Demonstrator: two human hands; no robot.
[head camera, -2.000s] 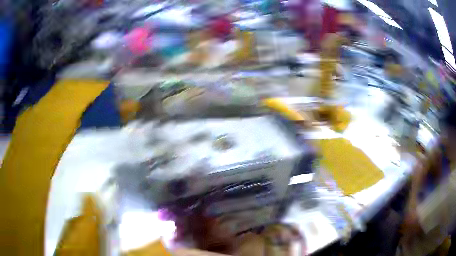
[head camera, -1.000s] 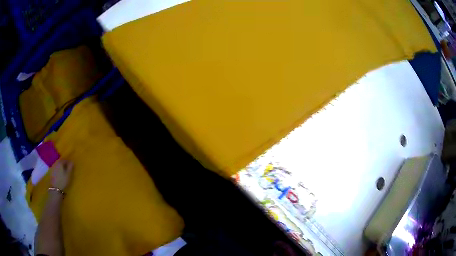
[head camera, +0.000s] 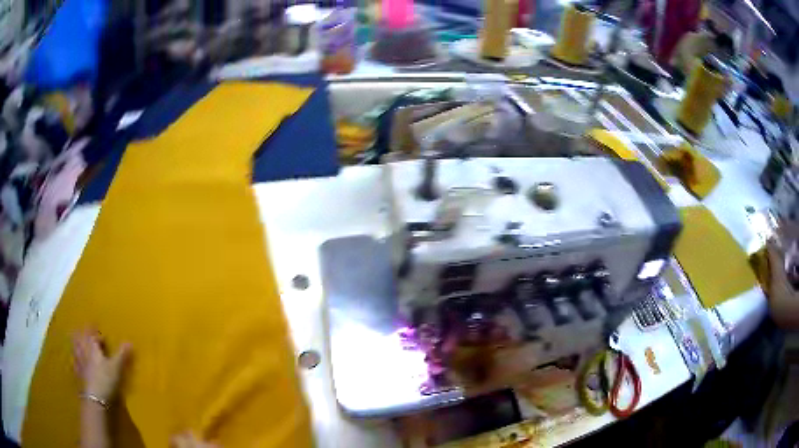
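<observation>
A long mustard-yellow fabric panel (head camera: 188, 219) lies on the white table left of the overlock machine (head camera: 526, 227), its far end over navy cloth (head camera: 302, 136). My left hand (head camera: 99, 363) rests with fingers apart at the panel's near left part; whether it grips the fabric is unclear. My right hand (head camera: 191, 439) shows only as blurred fingertips on the panel at the bottom edge, mostly cut off. A bright pink-white light shines at the machine's needle area (head camera: 429, 354).
Scissors with red and yellow handle loops (head camera: 611, 383) lie right of the machine's front. Another yellow piece (head camera: 714, 255) and printed tape strips (head camera: 688, 324) lie farther right. Thread cones (head camera: 574, 35) stand behind. Another person's arm (head camera: 782, 280) is at the right edge.
The view has swung from the yellow pile at the left back to the machine. My left hand has moved from that pile to the table panel. My right fingertips now show at the bottom.
</observation>
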